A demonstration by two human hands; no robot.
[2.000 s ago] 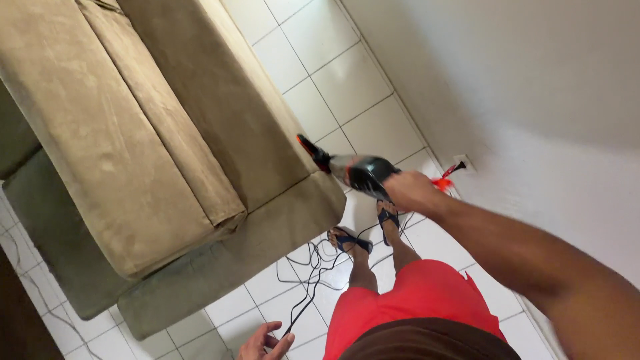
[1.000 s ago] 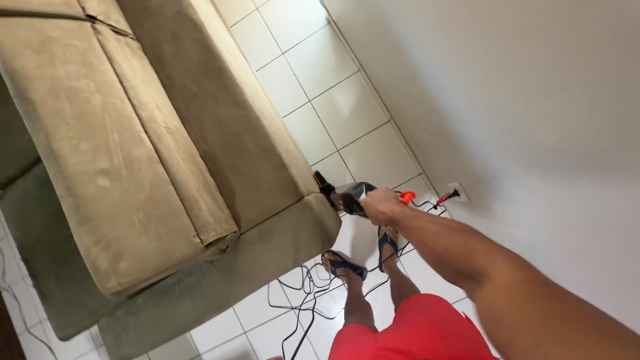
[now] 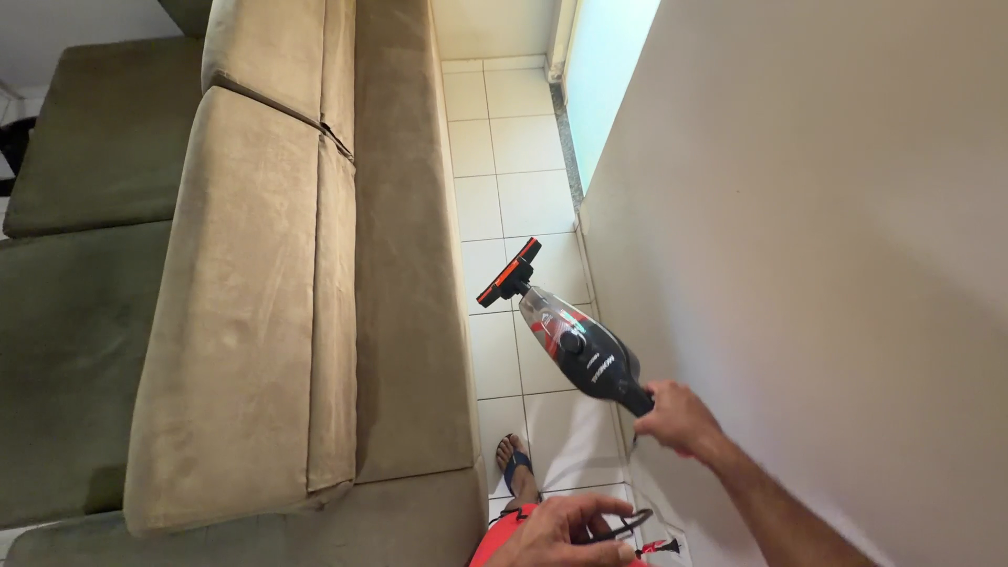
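Observation:
My right hand [image 3: 679,419] grips the rear handle of a black, red and clear Mondial handheld vacuum cleaner [image 3: 583,346]. Its wide black and orange floor nozzle [image 3: 509,273] points up and left over the tiles, apart from the sofa. At the bottom, my left hand [image 3: 563,531] has its fingers curled around a loop of black power cord [image 3: 626,526]. The large beige suede-like sofa [image 3: 409,236] stands to the left, its back cushion [image 3: 228,315] leaning along the backrest.
A narrow strip of white floor tiles [image 3: 498,354] runs between the sofa and the plain wall [image 3: 803,236]. A bright doorway [image 3: 606,71] lies at the top. Near the bottom right is a red and black plug [image 3: 660,546]. My sandalled foot [image 3: 516,465] stands beside the sofa.
The vacuum nozzle has moved off the sofa's corner and is over the tiles. My left hand has come back into view with cord in it. The view has turned strongly and shifted along the sofa.

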